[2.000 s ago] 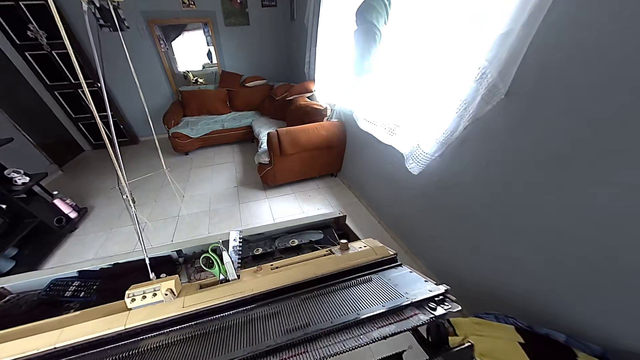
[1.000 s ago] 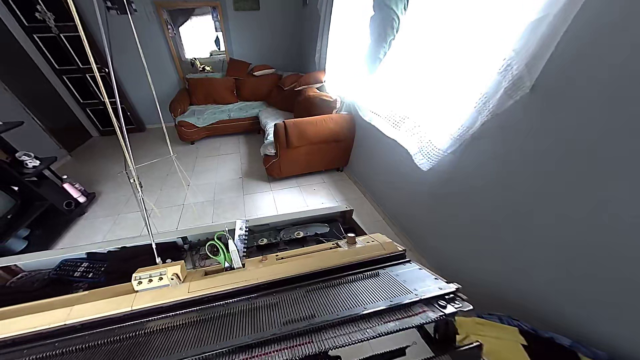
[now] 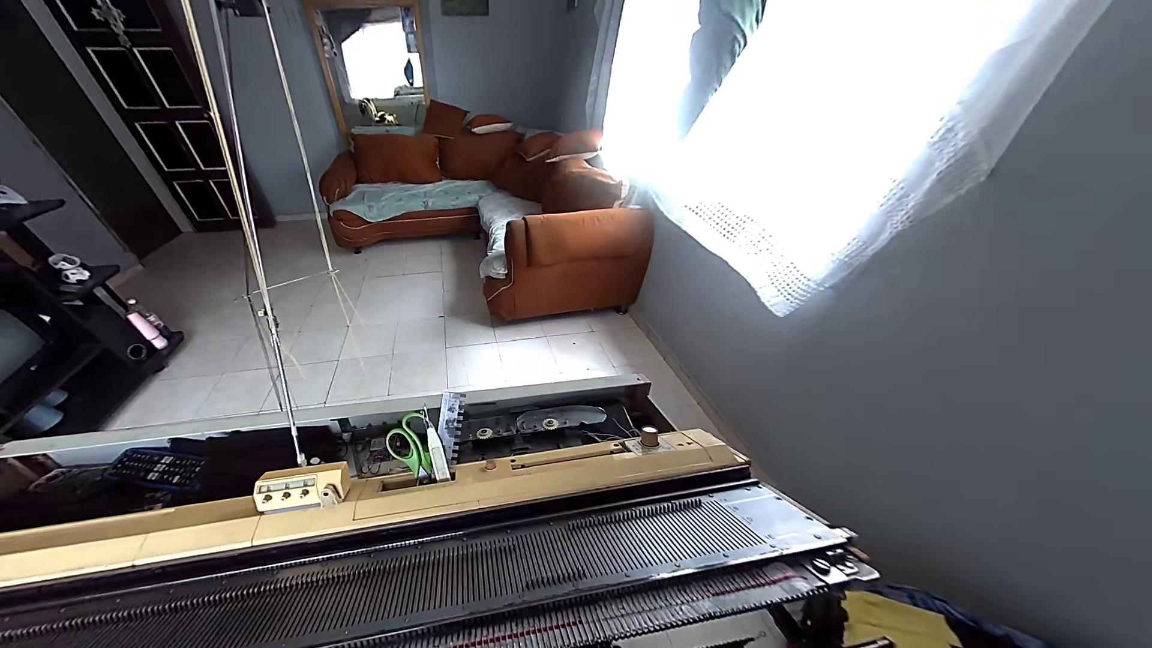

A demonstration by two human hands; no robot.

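Observation:
Neither my left hand nor my right hand shows in the head view. Across the lower part runs a knitting machine with a long needle bed (image 3: 540,562) and a cream casing (image 3: 576,477). A row counter (image 3: 300,489) sits on the casing, left of centre. Green-handled scissors (image 3: 412,447) stand upright in a slot of the casing, beside a white-handled tool (image 3: 438,453) and a toothed strip (image 3: 451,423). Yarn strands (image 3: 238,180) run along a tall mast behind the row counter. Below the needle bed lies a second bed (image 3: 648,598) with reddish yarn along it.
An orange-brown corner sofa (image 3: 576,261) stands on the tiled floor (image 3: 387,315) beyond the machine. A white curtain (image 3: 810,225) hangs at the right wall. At the left is a black shelf unit (image 3: 81,351) with a pink bottle (image 3: 147,329). Yellow cloth (image 3: 900,621) lies at the lower right.

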